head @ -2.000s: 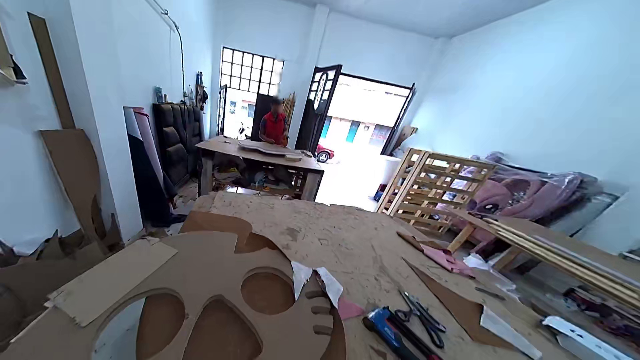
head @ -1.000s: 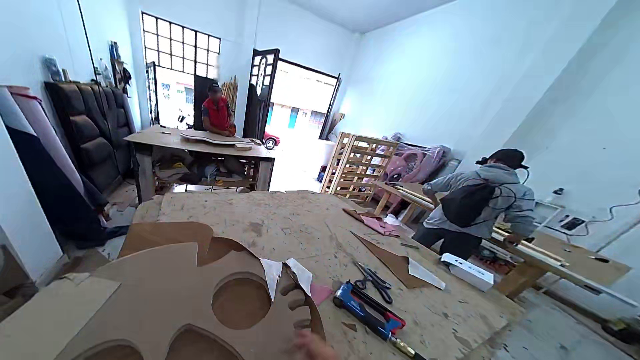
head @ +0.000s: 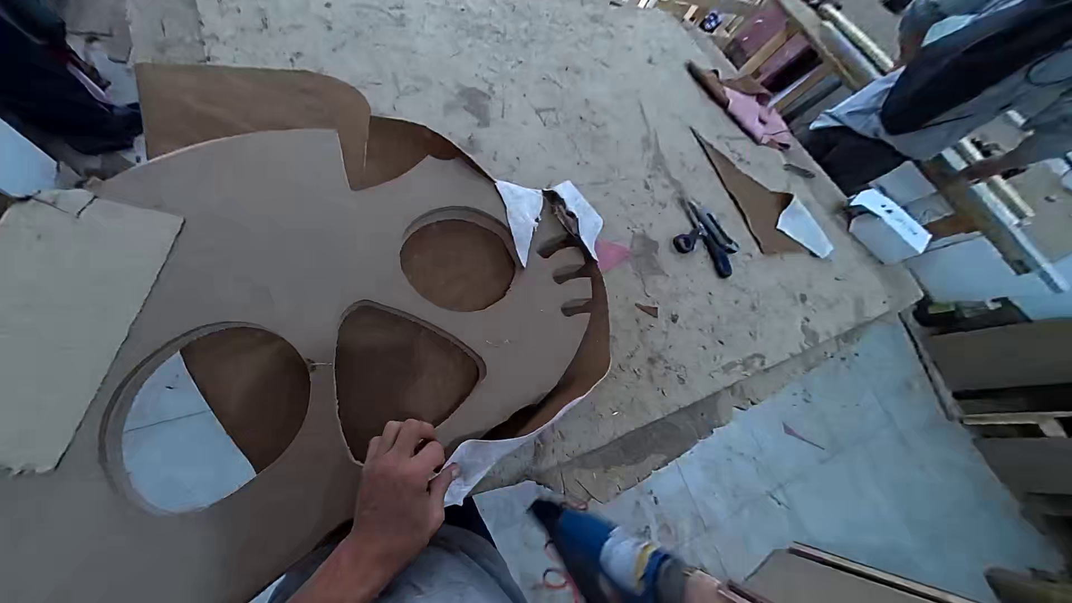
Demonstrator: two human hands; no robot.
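My left hand (head: 400, 481) grips the near rim of a large skull-shaped board panel (head: 251, 218), its fingers curled over the triangular cutout and its thumb at the white-backed edge of brown sheet material (head: 481, 461). That brown material shows through the cutouts and round the right side of the panel. At the bottom, my right hand (head: 705, 586), mostly out of frame, holds a blue air-powered tool (head: 611, 548), seemingly a stapler, blurred and over the floor. Dark-handled scissors (head: 708, 239) lie on the worktable (head: 536, 75), right of the panel.
A pale board piece (head: 79, 327) overlaps the panel's left side. Right of the scissors lies a brown scrap (head: 758, 205), with pink cloth (head: 758, 117) behind it. A white box (head: 889, 222) sits past the table's right corner. Another person (head: 971, 84) stands at a bench, upper right.
The blue tool, earlier on the table beside the scissors, is now in my right hand. My left hand has come to the panel's near edge. The view has tilted strongly down.
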